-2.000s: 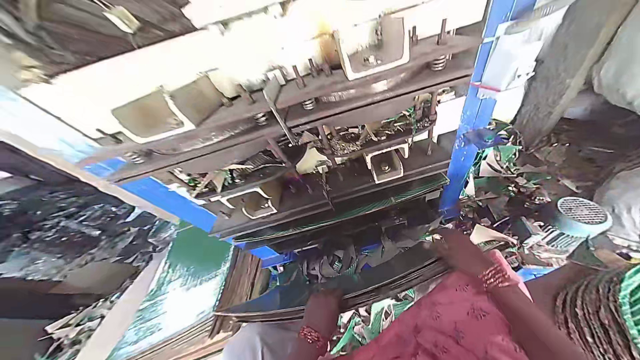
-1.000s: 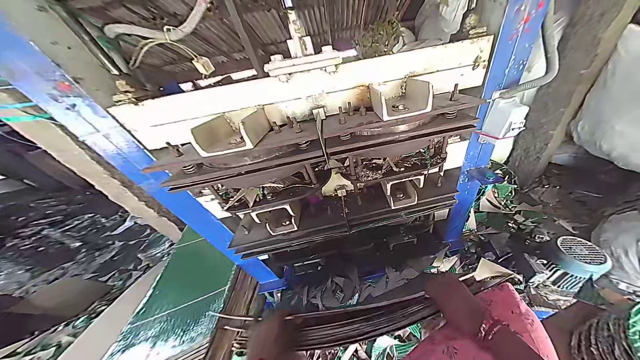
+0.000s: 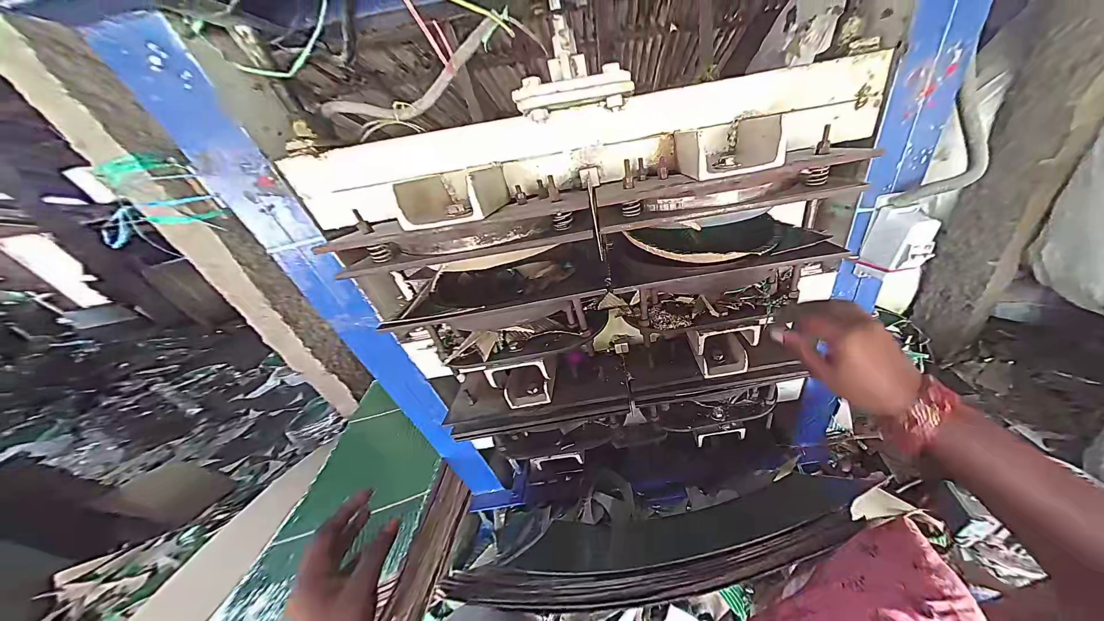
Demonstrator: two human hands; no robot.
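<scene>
My left hand [image 3: 341,565] is raised at the lower left with fingers apart and nothing in it, over the edge of a green sheet [image 3: 379,483]. My right hand [image 3: 849,358], a red bangle at its wrist, hangs before the right side of a multi-level metal press [image 3: 586,181], fingers loosely bent, holding nothing that I can see. Between the press's upper plates, round dark dies [image 3: 707,241] with pale rims show in a gap. A stack of dark curved sheets [image 3: 655,561] lies low in front of the press, below both hands.
Blue posts [image 3: 345,319] flank the press. A grey switch box [image 3: 897,237] is fixed by the right post, with a conduit above it. Scraps [image 3: 285,405] litter the ground at left and right. Pink cloth [image 3: 880,578] lies at the lower right, beside the curved stack.
Both hands have left the curved stack; my right hand has risen toward the press. A gap with round dies now shows between the upper plates. The view has shifted.
</scene>
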